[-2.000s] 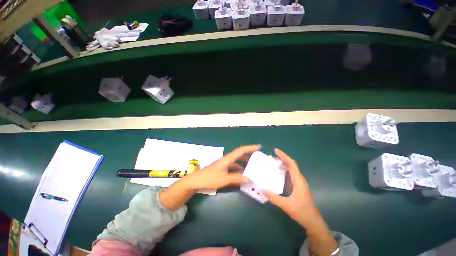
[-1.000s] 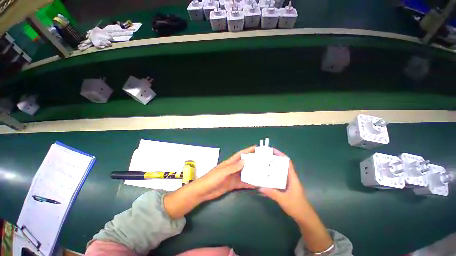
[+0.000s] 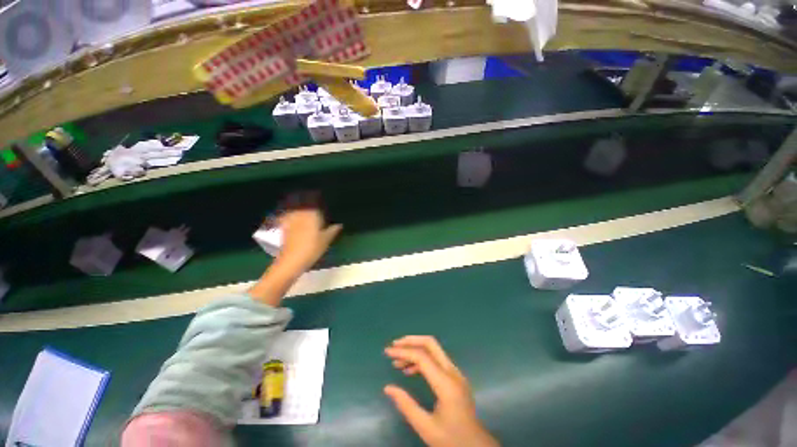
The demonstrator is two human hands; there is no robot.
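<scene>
My left hand (image 3: 301, 234) reaches over the dark conveyor, motion-blurred. A white plug adapter (image 3: 268, 237) is at its left side, partly covered by the hand; whether the fingers still grip it cannot be told. My right hand (image 3: 437, 393) is above the green bench, empty, with thumb and fingers apart. Other adapters (image 3: 166, 248) lie spaced along the conveyor, left and right of my left hand.
Set-aside adapters (image 3: 597, 323) stand on the bench at right, one (image 3: 556, 264) near the cream strip (image 3: 454, 256). A yellow hammer (image 3: 272, 388) lies on paper (image 3: 308, 375), partly behind my left sleeve. A clipboard (image 3: 57, 397) is at left. A patterned card (image 3: 288, 52) hangs from the wooden shelf (image 3: 437, 39).
My left hand has left the bench area and moved forward and left over the conveyor. My right hand has let go of the adapter and opened. The view has shifted, showing the shelf.
</scene>
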